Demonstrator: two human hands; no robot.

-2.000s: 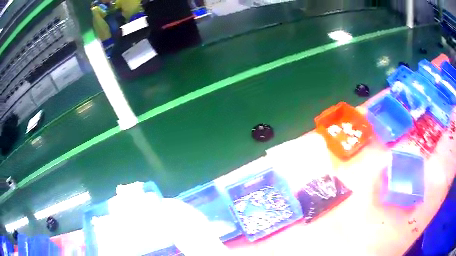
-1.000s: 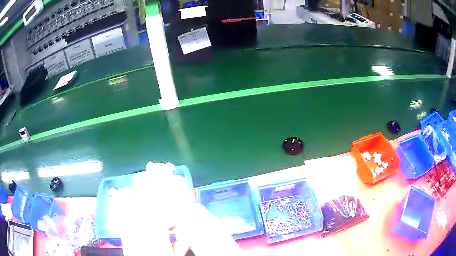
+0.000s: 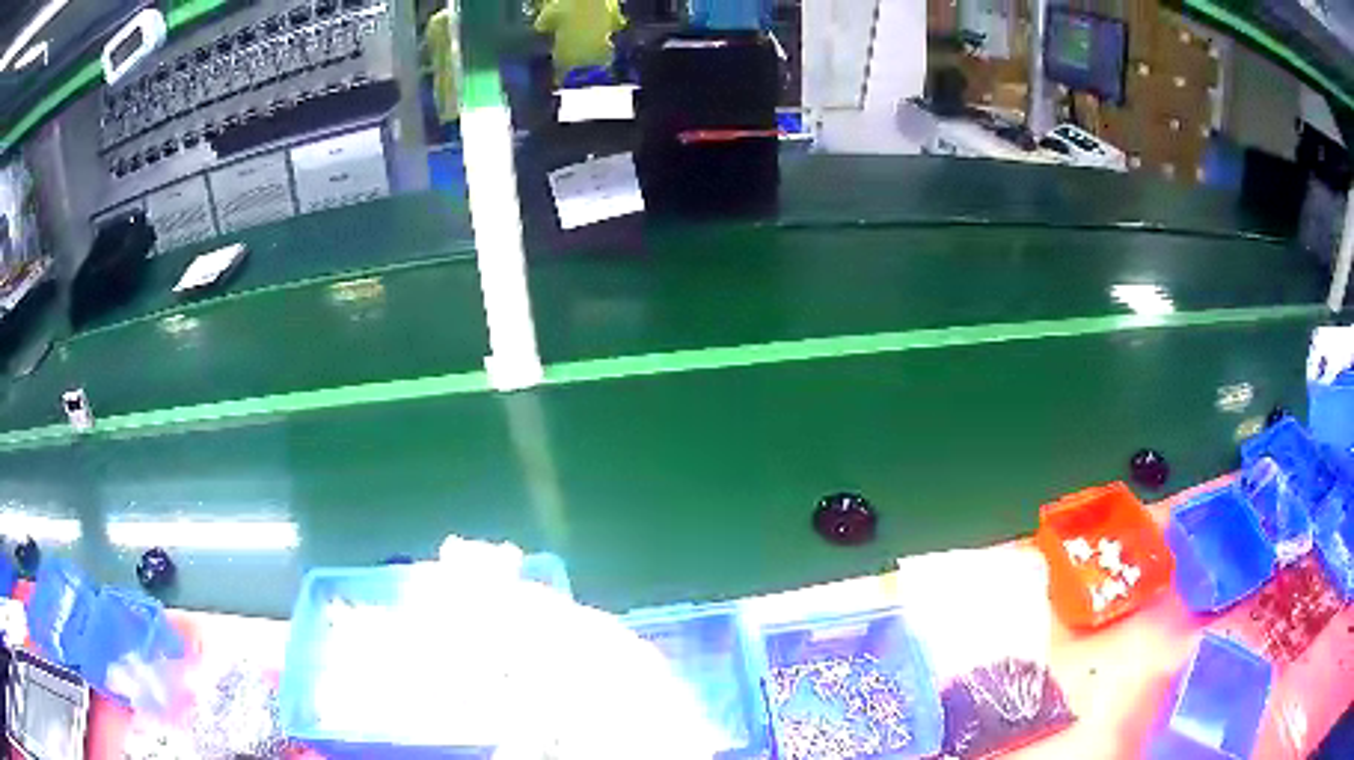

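A wide light-blue bin [image 3: 300, 676] at the bottom left of centre holds a heap of bright white parts [image 3: 379, 668]. A washed-out white shape, seemingly my right hand and forearm [image 3: 587, 676], lies over the bin's right side and part of the blue bin [image 3: 713, 653] beside it. Its fingers and anything in them are lost in the glare. I cannot make out my left hand; the white glare at the bottom edge may hide it. A square blue bin [image 3: 918, 710] to the right holds small silvery pieces [image 3: 839, 705].
A clear bag of dark parts [image 3: 1002, 705], a red-orange bin [image 3: 1062, 557] with white pieces and several blue bins [image 3: 1221, 549] stand to the right. More blue bins [image 3: 89, 624] are at left. Black round pieces [image 3: 845, 517] sit on the green belt [image 3: 668, 460]. People stand behind.
The view has swung right and levelled, then tipped up, so the bins sit lower in the picture. The white arm shape stays over the wide bin; two arm shapes showed one second ago.
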